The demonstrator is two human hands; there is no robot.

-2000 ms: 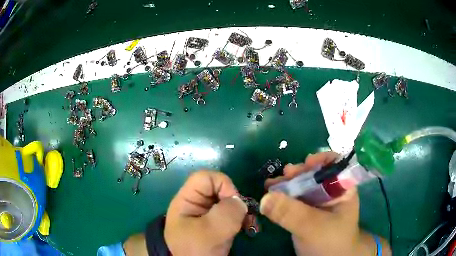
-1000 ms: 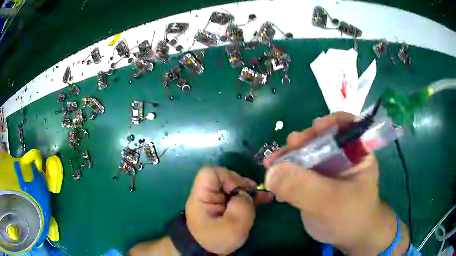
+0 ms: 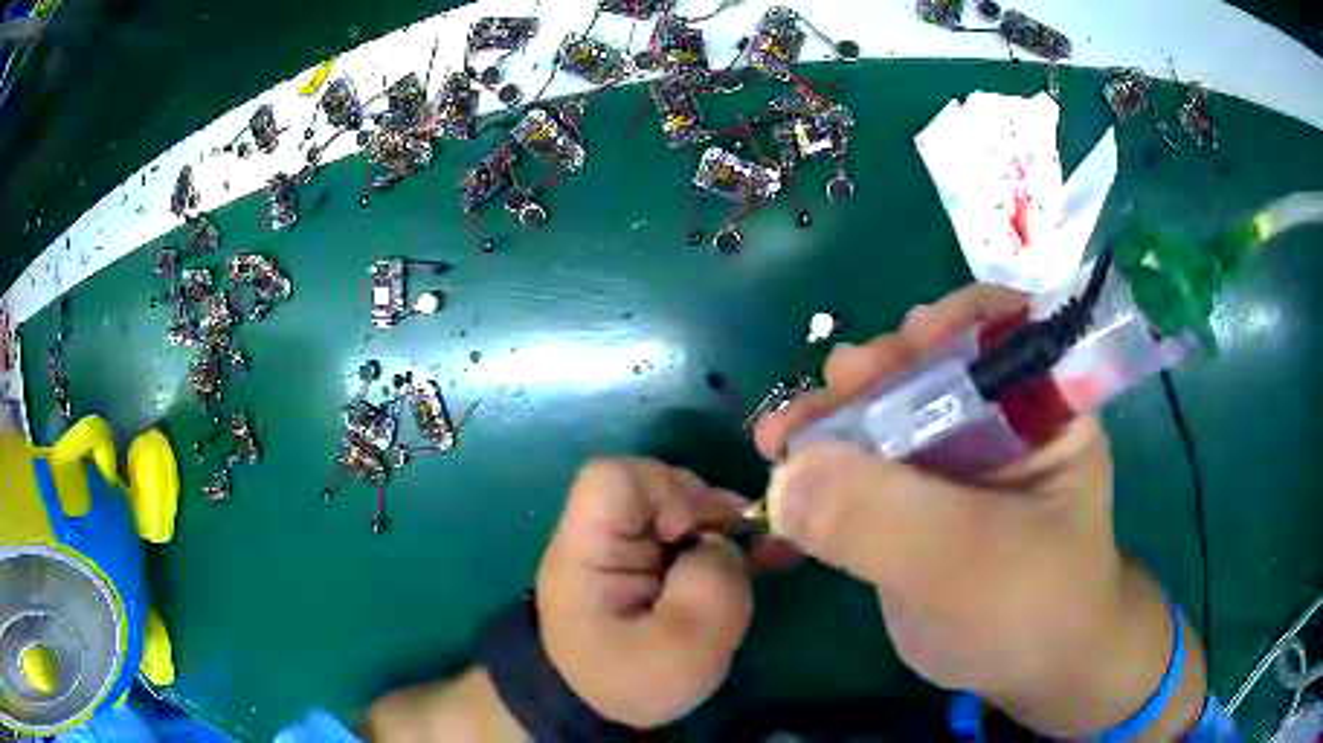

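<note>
My right hand holds the glue syringe like a pen, with red content in its clear tube, a black clip on it and a green cap at the rear. The yellowish dispensing needle points left to the fingertips of my left hand. My left hand pinches a small circuit board, mostly hidden by the fingers. Needle and board are very close; I cannot tell whether they touch.
Many wired circuit boards lie on the green bench and white edge strip. Creased white paper with red smears lies at upper right. A yellow-and-blue fan stands at left. A black cable runs at right.
The syringe and my right hand moved right and up, and the yellowish needle now shows at my left fingertips. The board turned within my left fingers. The bench scene shifted upward in view.
</note>
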